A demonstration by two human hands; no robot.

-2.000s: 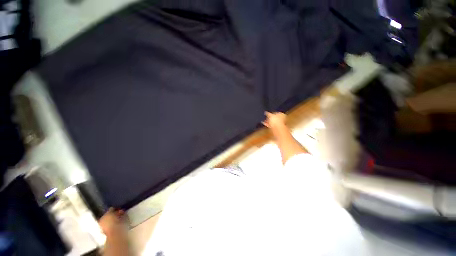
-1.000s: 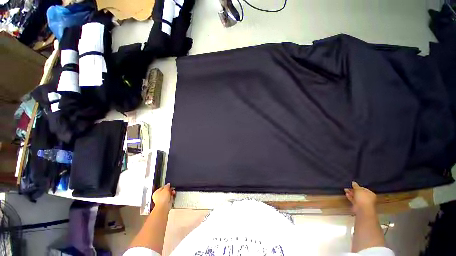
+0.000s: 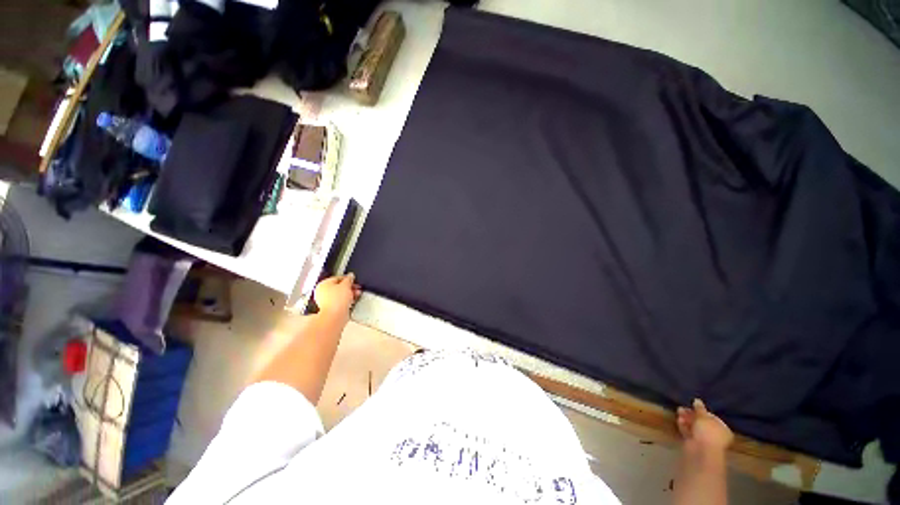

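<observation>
Black fabric [image 3: 533, 187] lies over the pale cutting table, flat at its left end and in soft folds toward the right. My left hand [image 3: 337, 293] holds the fabric's near left corner at the table edge, fingertips pinching the cloth. My right hand [image 3: 703, 426] pinches the fabric's near edge further right. Both hands are bare. The undersides of the fingers are hidden.
A long dark-and-white bar [image 3: 331, 247] lies just left of the corner. Further left are a brown block weight [image 3: 378, 57], a phone-like dark item [image 3: 309, 156], a folded black cloth stack [image 3: 222, 173] and a plastic bottle [image 3: 135, 136]. Brown strip [image 3: 632, 406] runs along the near edge.
The view has turned, so the fabric edge now slopes down to the right. Both hands stay at the fabric's near edge, at about the same places on it.
</observation>
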